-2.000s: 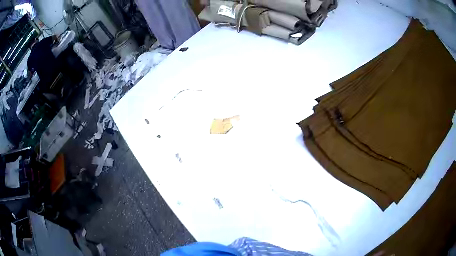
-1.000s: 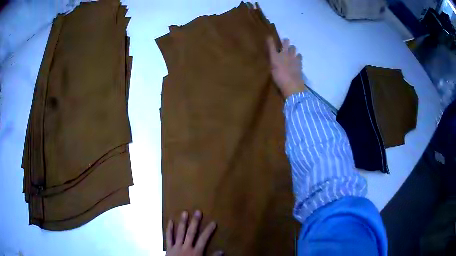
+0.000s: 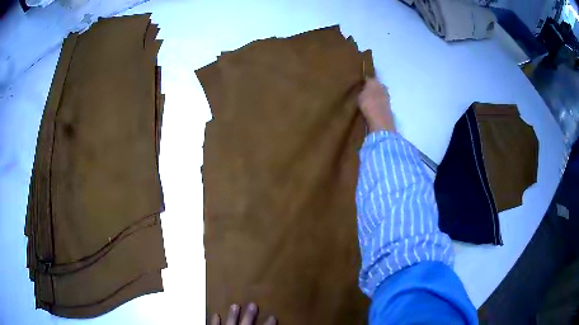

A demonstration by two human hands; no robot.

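Note:
A stack of brown panels [image 3: 279,178] lies in front of me, its edges fanned at the top. My right hand [image 3: 376,105] is at its upper right edge, fingers closed on the top brown panel; creases run down from there and the fingertips are partly hidden. My left hand [image 3: 243,315] shows only as spread fingertips lying on the stack at the bottom edge of the picture. A thin grey blade-like piece [image 3: 429,162], perhaps the shears, pokes out beside my right sleeve.
A second brown stack [image 3: 105,159] with seam lines and a curved lower edge lies at the left. A dark and brown two-tone piece [image 3: 466,184] lies at the right. A grey-beige cloth bundle [image 3: 457,18] is at the far right of the white table [image 3: 539,108].
My right hand has gone from spread on the stack to closed at its edge. The view has shifted, so the stacks sit lower and less of my left hand shows.

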